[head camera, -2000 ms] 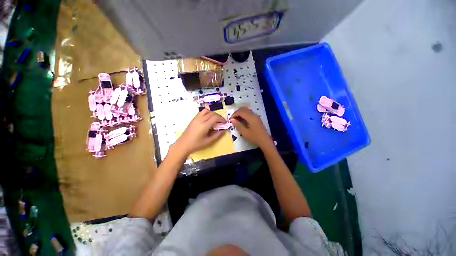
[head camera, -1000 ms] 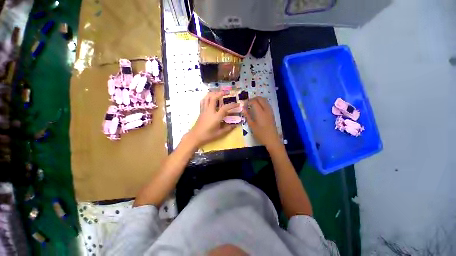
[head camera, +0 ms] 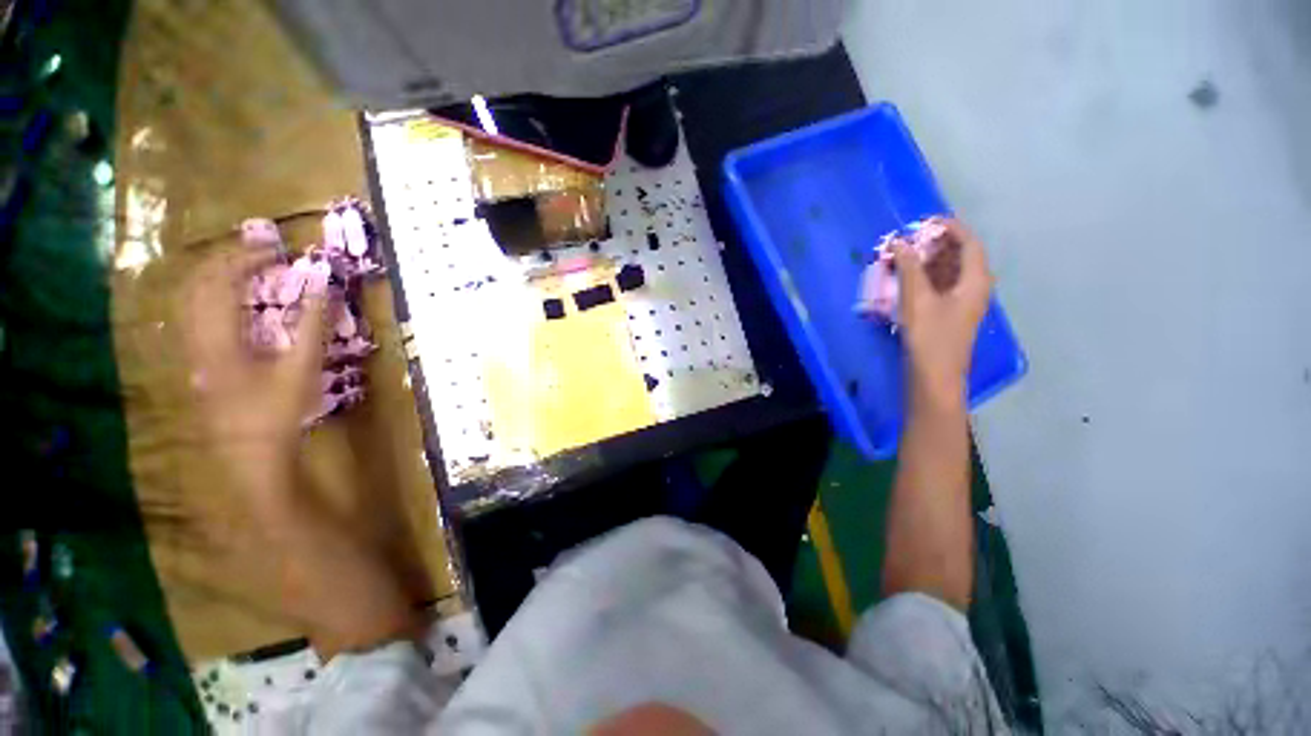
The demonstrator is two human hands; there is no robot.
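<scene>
My right hand [head camera: 942, 295] is over the blue plastic bin [head camera: 805, 309], its fingers at pink plastic pieces [head camera: 881, 285]; whether it grips one cannot be told. My left hand [head camera: 259, 345] is motion-blurred over the brown sheet [head camera: 173, 496], at the near-left side of a cluster of pink pieces [head camera: 345, 237]; its fingers' hold cannot be made out. The yellow pad [head camera: 568, 381] lies on the perforated plate [head camera: 431, 259] with small black blocks [head camera: 594, 296] in a row at its far edge. No pink piece shows on the pad.
Behind the blocks is a brown-amber block with a dark centre [head camera: 515, 226]. A dark smartphone with a pink-red edge [head camera: 554, 130] and a black rounded object [head camera: 654, 132] lie behind it. The pale grey machine housing [head camera: 460, 51] overhangs the back. A green belt [head camera: 72, 316] runs at far left.
My hands have parted from the pad and blocks. My left hand has moved left to the pink cluster, my right hand right to the bin. The pink piece has left the pad. The view has shifted.
</scene>
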